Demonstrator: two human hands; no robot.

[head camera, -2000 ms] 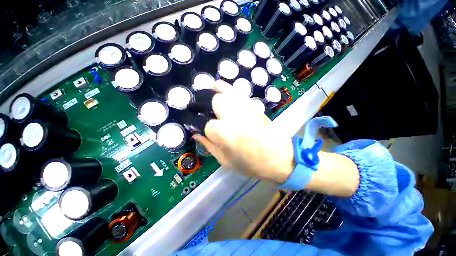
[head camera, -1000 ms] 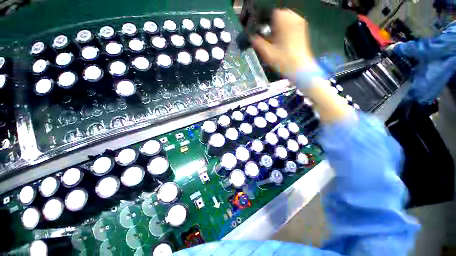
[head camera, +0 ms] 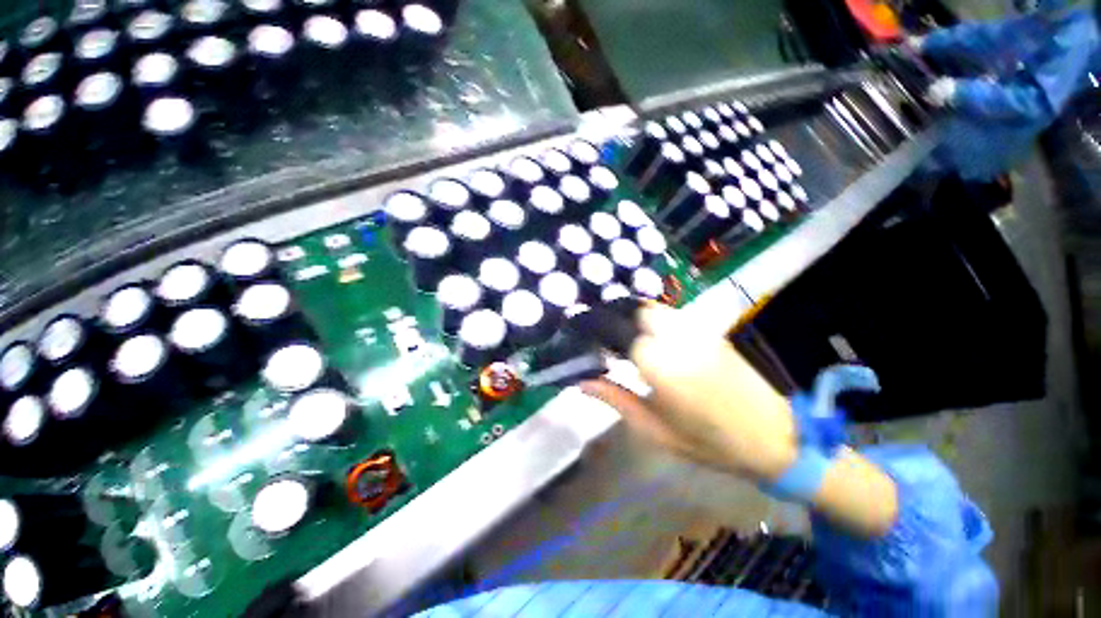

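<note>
My right hand, with a light blue wrist strap, is at the front edge of the green circuit board. Its fingers point left, beside the front capacitors and right of an orange choke coil. The fingertips are dark and blurred against black cans, and I cannot tell finger covers from a held capacitor. Black capacitors with white tops stand in rows on the board. My left hand is not in view.
A clear tray with capacitors lies behind the boards. A silver rail runs along their front. Pale round footprints show at left. Another person's blue sleeves are at upper right, above a black box.
My right hand has come down from beside the tray to the board's front edge. The view has shifted, so the tray now shows only at upper left.
</note>
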